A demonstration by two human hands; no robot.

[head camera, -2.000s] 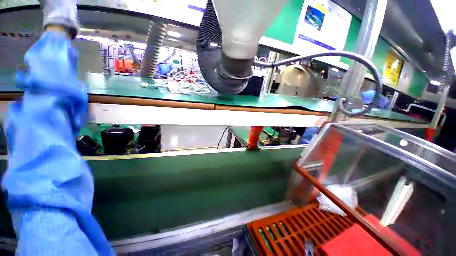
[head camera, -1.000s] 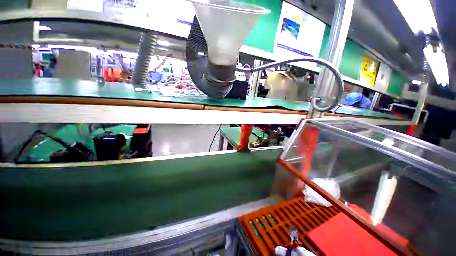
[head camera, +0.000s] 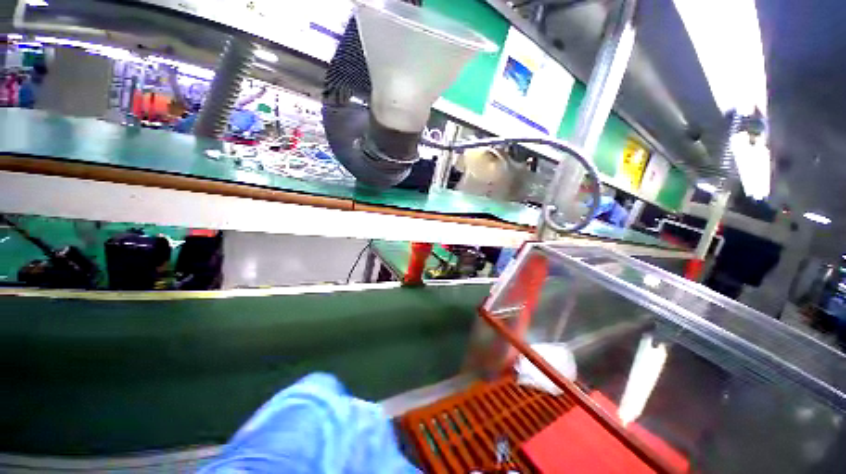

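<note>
Side cutters [head camera: 502,451] stand jaws-up at the bottom edge, in front of the slotted orange-brown grate [head camera: 464,417]. Small white glove parts of my right hand [head camera: 508,471] show at their handles, the rest cut off by the edge. A blue smock sleeve [head camera: 315,430], seemingly my left arm, rises bent at the bottom centre-left, left of the grate. My left hand is not visible. A flat red-orange sheet [head camera: 580,449] lies on the grate. Small green pieces show in the slots at left.
A clear shield hood [head camera: 649,319] covers the grate's rear and right. A whitish lump [head camera: 545,367] lies at the grate's rear. A dark green conveyor [head camera: 185,370] runs behind. Above it are a green bench [head camera: 83,139], white cables [head camera: 288,155] and a translucent extraction funnel [head camera: 408,69].
My left arm, stretched up at far left two seconds ago and out of view one second ago, now shows as a sleeve at the bottom. The view has turned right, shifting the scene left.
</note>
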